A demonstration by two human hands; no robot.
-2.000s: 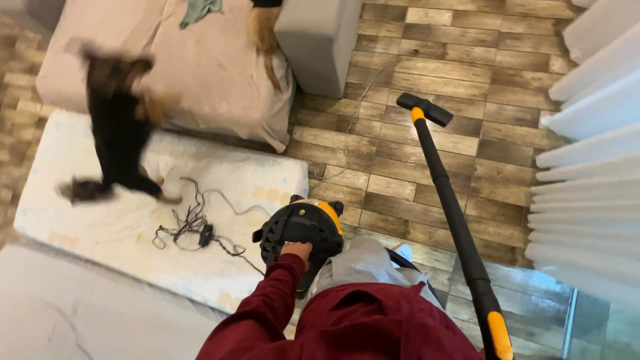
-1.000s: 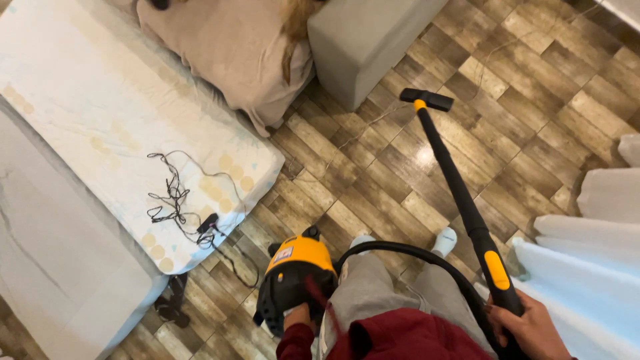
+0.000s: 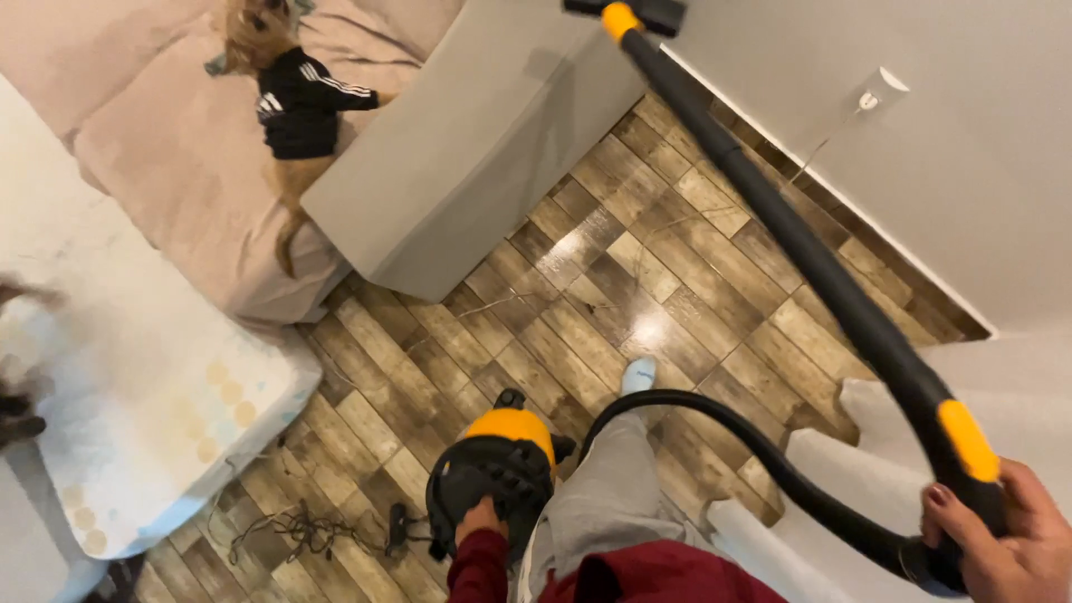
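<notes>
My left hand [image 3: 481, 521] grips the top of a yellow and black canister vacuum cleaner [image 3: 507, 431], its fingers partly hidden by the handle. At the lower right my right hand [image 3: 997, 536] is closed around the handle end of the black vacuum wand [image 3: 804, 251], beside its yellow part. A black hose [image 3: 720, 410] curves from the canister to that handle. The flat black floor head [image 3: 662, 15] is up at the top, in front of the grey sofa arm and the wall. The tangled black power cord [image 3: 310, 529] lies on the floor left of the canister.
A dog in a black top [image 3: 301, 109] is on the pink-covered sofa [image 3: 159, 142], beside the grey armrest [image 3: 469, 151]. Another animal, blurred, shows at the left edge by the mattress [image 3: 268, 360]. A wall socket [image 3: 879, 90] holds a plug with a thin cable. White curtains [image 3: 837, 477] hang at right.
The cord has gone from the mattress to the floor. My right hand, out of view at first, came to the wand handle and has raised the wand. The view has turned.
</notes>
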